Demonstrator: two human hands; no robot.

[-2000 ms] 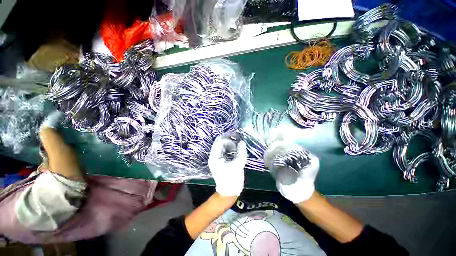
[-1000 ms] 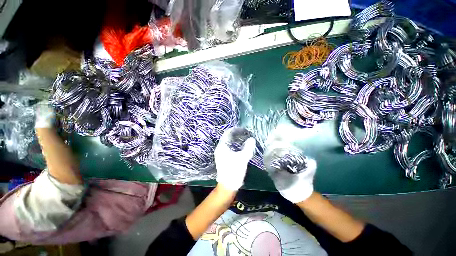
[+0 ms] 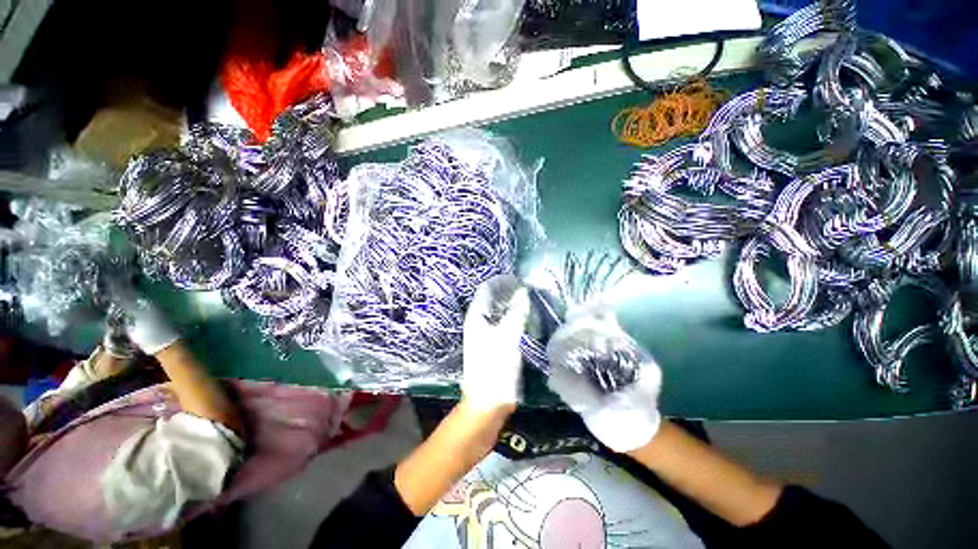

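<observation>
My left hand [image 3: 494, 341], in a white knit glove, is closed around silvery curved wire parts at the right edge of the clear poly bag. My right hand [image 3: 607, 377], also gloved, grips a bunch of curved wire parts [image 3: 608, 366] whose ends show between thumb and fingers. More thin wire curves [image 3: 584, 278] fan out just above my right hand, and some span between both hands. The clear poly bag of loose wire parts [image 3: 418, 257] lies to the left of my hands. The exact grip inside the left glove is partly hidden.
Wire bundles are heaped at right [image 3: 788, 204] and left [image 3: 231, 209]. Rubber bands [image 3: 670, 114], a black loop [image 3: 673, 84] and a white paper sheet [image 3: 697, 18] are at the back. A red-orange bag [image 3: 268, 88] is behind the left heap. A gloved coworker in pink [image 3: 166, 450] is at left.
My right hand has moved slightly left, closer to my left hand, still holding the wires. The coworker's gloved hand has moved down and right, and a second arm now shows.
</observation>
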